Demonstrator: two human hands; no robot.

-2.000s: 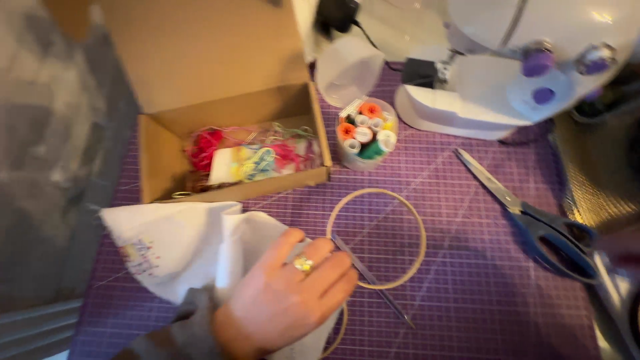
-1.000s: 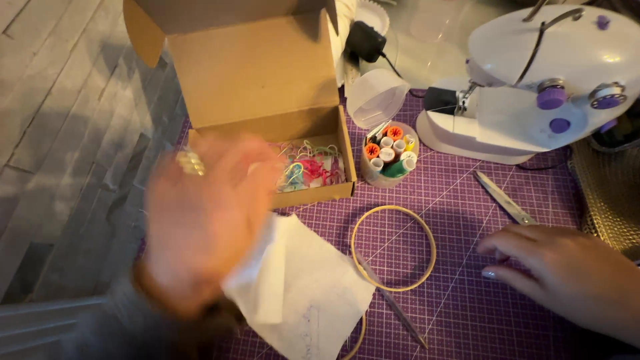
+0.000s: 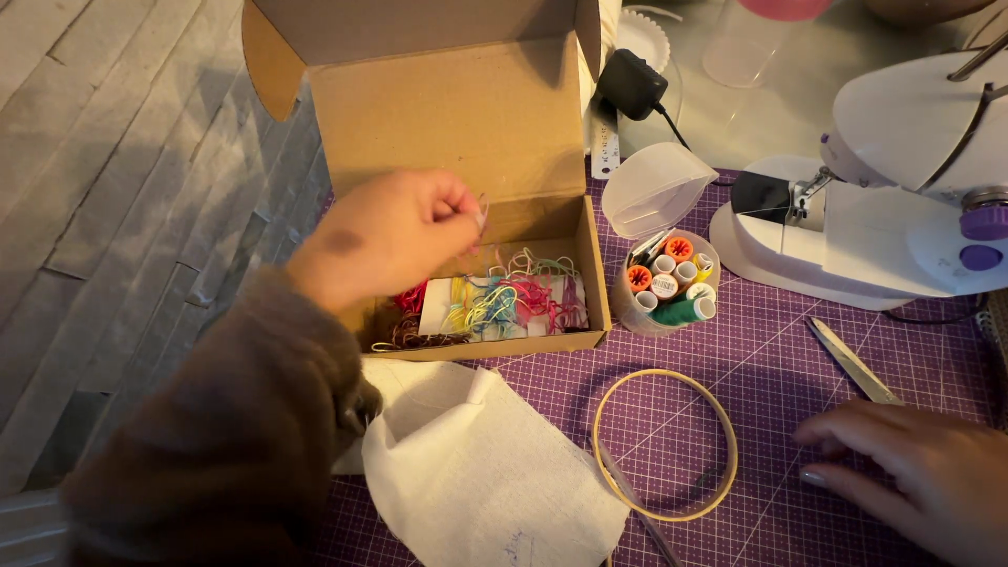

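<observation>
My left hand hangs over an open cardboard box, thumb and fingertips pinched on a thin pinkish thread. Inside the box lie tangled embroidery threads in many colours, some wound on white card. My right hand rests at the right, its fingers slightly apart over the scissors, whose handles it hides. White fabric with faint blue marks lies folded below the box. Beside it a wooden embroidery hoop rests on the purple cutting mat, partly over a slim pen-like tool.
A clear tub of thread spools stands right of the box with its lid tilted up. A white sewing machine occupies the upper right. Behind the tub are a black power adapter and a ruler.
My left hand has moved from the fabric to above the box and now pinches a thread. My right hand has come in over the scissors. The fabric has shifted and its coloured stitching no longer shows.
</observation>
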